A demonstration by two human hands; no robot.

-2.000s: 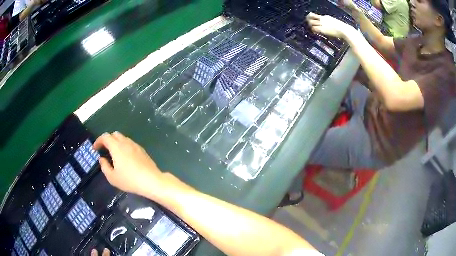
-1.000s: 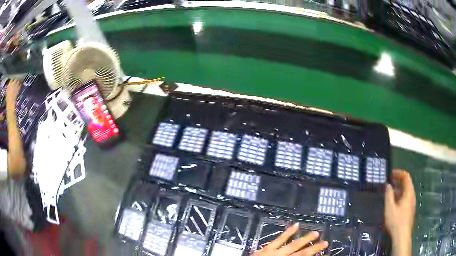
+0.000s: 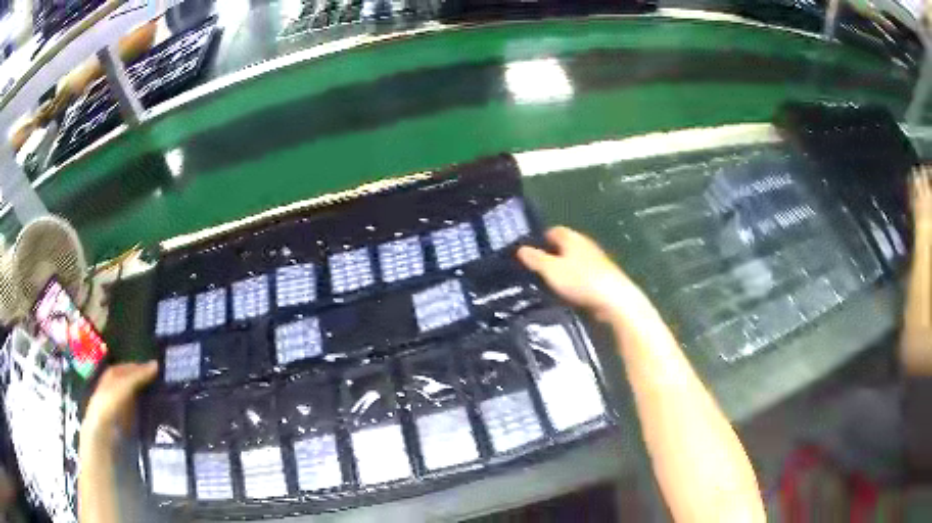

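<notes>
A wide black tray (image 3: pixel 353 373) lies in front of me on the bench. Its back row holds several dark blue keypads (image 3: pixel 351 270) with pale markings. Three keypads sit spaced apart in the middle row. The front row holds several black phone front housings (image 3: pixel 373 393) with pale, glaring key areas. My left hand (image 3: pixel 114 400) grips the tray's left edge, its fingertips partly hidden. My right hand (image 3: pixel 572 268) holds the tray's back right edge, thumb on top beside the last keypad.
A clear tray (image 3: pixel 705 291) with blurred keypad piles (image 3: pixel 761 204) lies right, with another black tray (image 3: pixel 853 153) behind. A green conveyor (image 3: pixel 409 117) runs behind. A fan (image 3: pixel 46 255), lit smartphone (image 3: pixel 70 329) and white cut-out frames (image 3: pixel 36 429) are left. Another person's arm (image 3: pixel 918 276) shows right.
The view swung left to the fan, then partly back right. My left hand has moved from the front row to the tray's left edge. My right hand remains at the right edge.
</notes>
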